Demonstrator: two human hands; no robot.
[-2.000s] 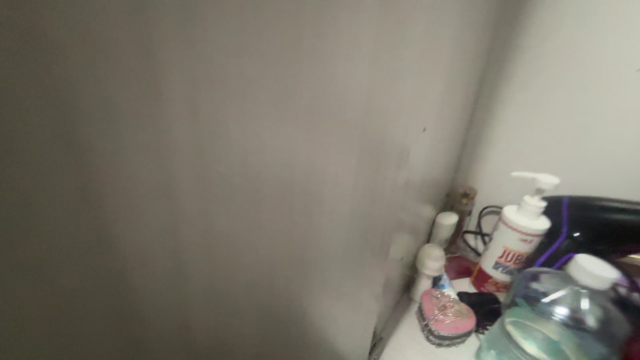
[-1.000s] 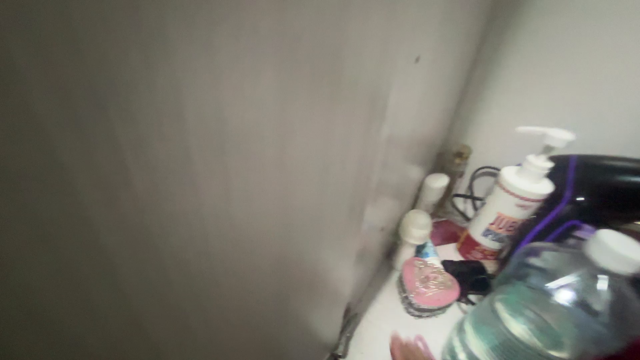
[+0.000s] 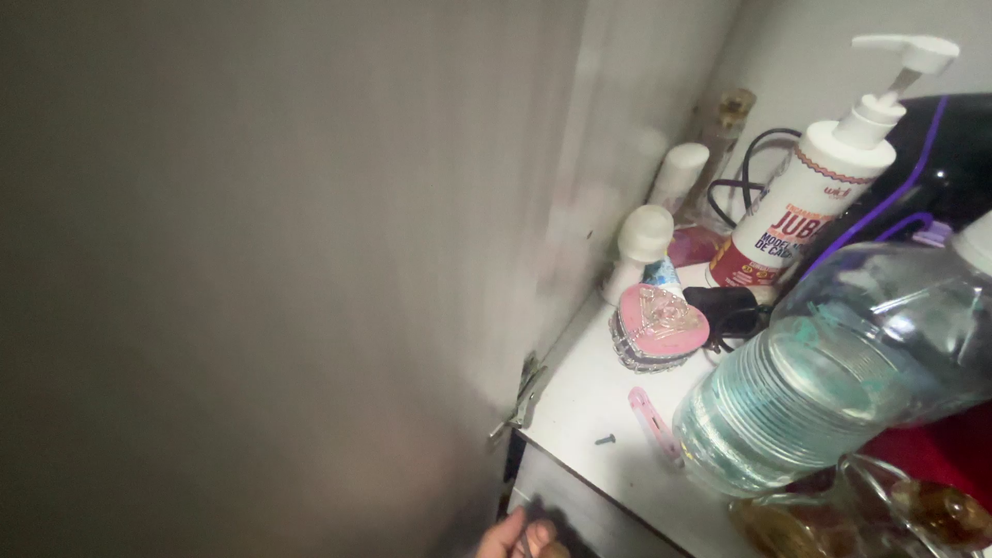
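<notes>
At the bottom edge, what appears to be my right hand (image 3: 523, 539) shows only its fingertips, pinched on a thin dark object that is mostly cut off by the frame. It is below the front edge of a white shelf top (image 3: 570, 407), near the grey panel (image 3: 310, 232). A small screw (image 3: 606, 439) lies on the shelf, beside a pink hair clip (image 3: 655, 426). Metal hardware, perhaps a hinge (image 3: 523, 395), sits at the corner where panel and shelf meet. My left hand is out of view.
Several items crowd the shelf: a pink heart-shaped hairbrush (image 3: 663, 322), a white pump bottle (image 3: 806, 194), a roll-on bottle (image 3: 647, 236), a large clear bottle with liquid (image 3: 790, 387), a glass bottle (image 3: 783, 527), and a black appliance with purple trim (image 3: 953, 170). The panel stands upright at left.
Fingertips have come into view at the bottom edge. The view has shifted downward, so the screw and the shelf's front edge now show.
</notes>
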